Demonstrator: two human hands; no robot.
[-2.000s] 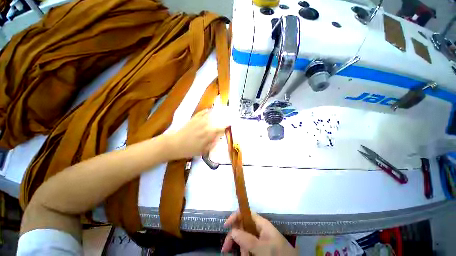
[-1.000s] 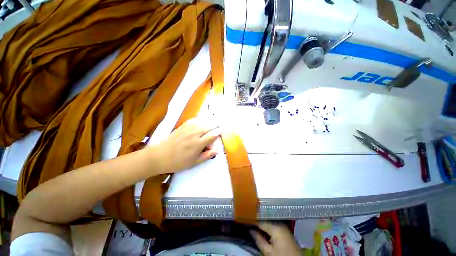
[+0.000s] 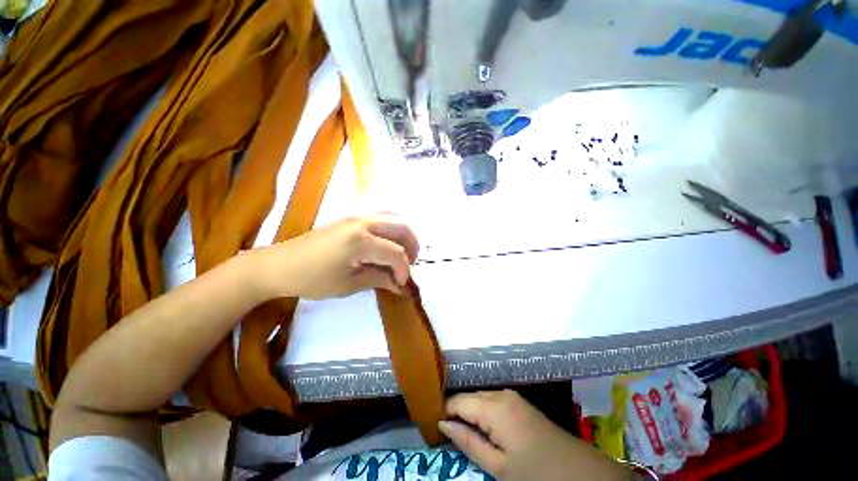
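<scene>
A rust-brown fabric strip [image 3: 411, 346] runs down over the table's front edge. My left hand [image 3: 353, 256] grips it on the white table, in front of the needle area. My right hand [image 3: 503, 432] holds the strip just below the front edge, near my lap. The strip's upper part passes under the bright lamp glare left of the needle area [image 3: 419, 141], where detail is washed out. A large heap of rust-brown strips [image 3: 150, 160] lies left of the machine.
The white sewing machine head [image 3: 602, 47] stands behind. Thread snips [image 3: 738, 216] and a slim red-handled tool [image 3: 828, 237] lie at the right. Dark scraps [image 3: 607, 155] dot the bed. A red basket [image 3: 773, 404] with packets stands below right. A measuring scale [image 3: 564, 363] lines the front edge.
My left hand has closed on the strip and sits lower relative to the machine. The strip has turned and narrowed between my hands. The view has shifted, showing more of the basket.
</scene>
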